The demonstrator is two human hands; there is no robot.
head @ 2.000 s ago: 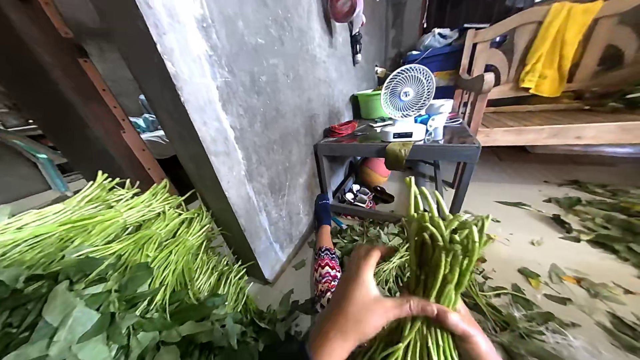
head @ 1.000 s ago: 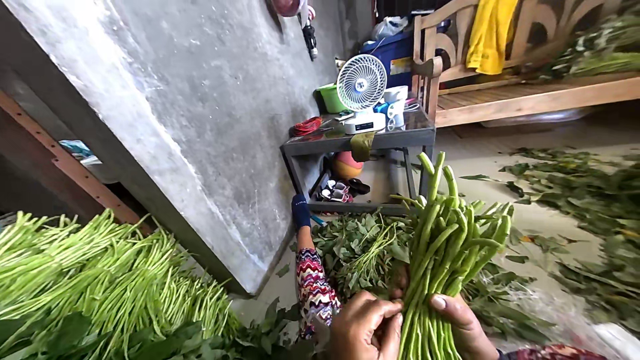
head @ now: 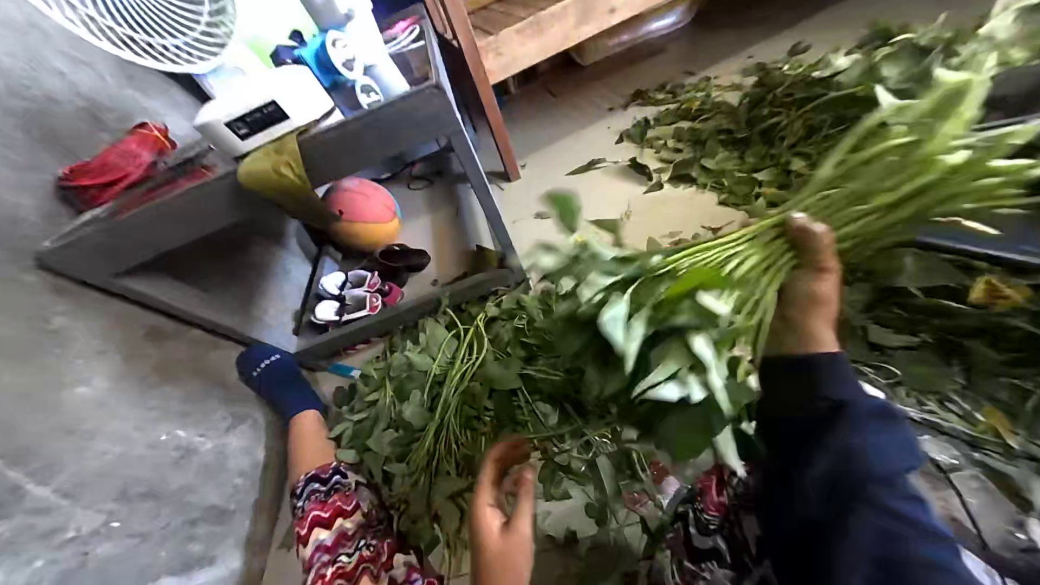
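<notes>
My right hand point(head: 806, 284), in a dark blue sleeve, grips a bundle of leafy green stems point(head: 894, 179) at the right. The leaves of the bundle hang toward the middle of the view and its stem ends fan out to the upper right, blurred. At the bottom centre my left hand point(head: 504, 512) is held with fingers apart, nothing in it. Just beyond that hand a pile of leafy greens point(head: 455, 382) with thin stems lies on the floor between my legs.
A grey table point(head: 382, 130) with a fan point(head: 154, 28) stands at the upper left; a ball point(head: 362, 213) and shoes point(head: 349, 296) are beneath. My foot in a blue sock point(head: 276, 378) is near its leg. Loose leaves point(head: 747, 130) cover the floor at the right, below a wooden bench point(head: 552, 41).
The upright bundle held by both hands earlier is no longer seen as such; my right hand now grips a leafy bundle at the right. My left hand has come off the stems. The view has turned.
</notes>
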